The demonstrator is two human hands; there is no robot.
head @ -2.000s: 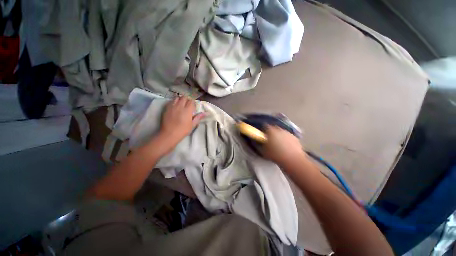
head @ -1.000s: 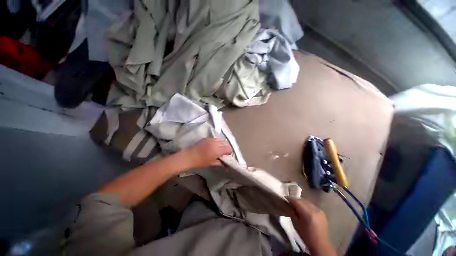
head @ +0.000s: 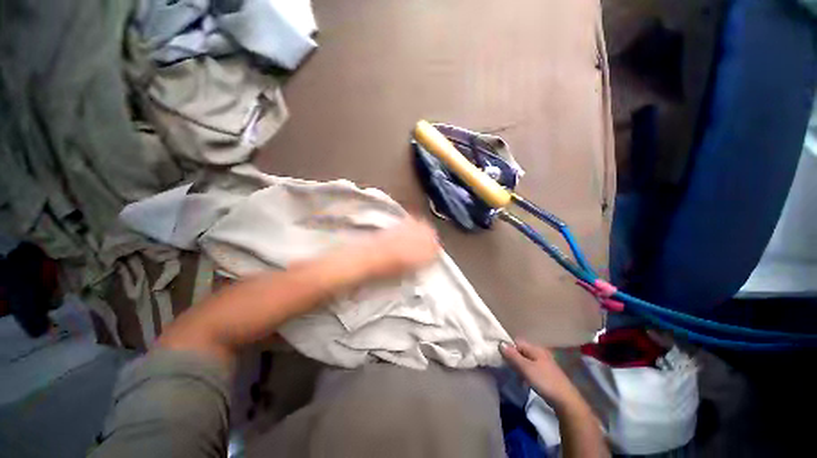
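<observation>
A beige garment piece (head: 358,304) lies spread along the near edge of the brown pressing table (head: 537,80). My left hand (head: 408,246) is blurred and rests on its upper edge; whether its fingers grip the cloth is unclear. My right hand (head: 528,358) pinches the garment's right corner between thumb and finger. The steam iron (head: 461,174) stands untouched on the table beyond my left hand, with its yellow handle upward. White cloth (head: 161,215) shows at the garment's left end.
A khaki garment heap (head: 63,116) covers the left, with light grey-blue cloth (head: 269,27) on top. Blue hoses (head: 663,313) with a pink tie (head: 607,293) run right from the iron. A white bag (head: 640,402) stands below the table's right corner. A blue padded board (head: 761,143) stands at right.
The view has turned right. The iron was in my right hand two seconds ago and now stands released. The garment, lifted between both hands a second ago, now lies flatter with its edge drawn out.
</observation>
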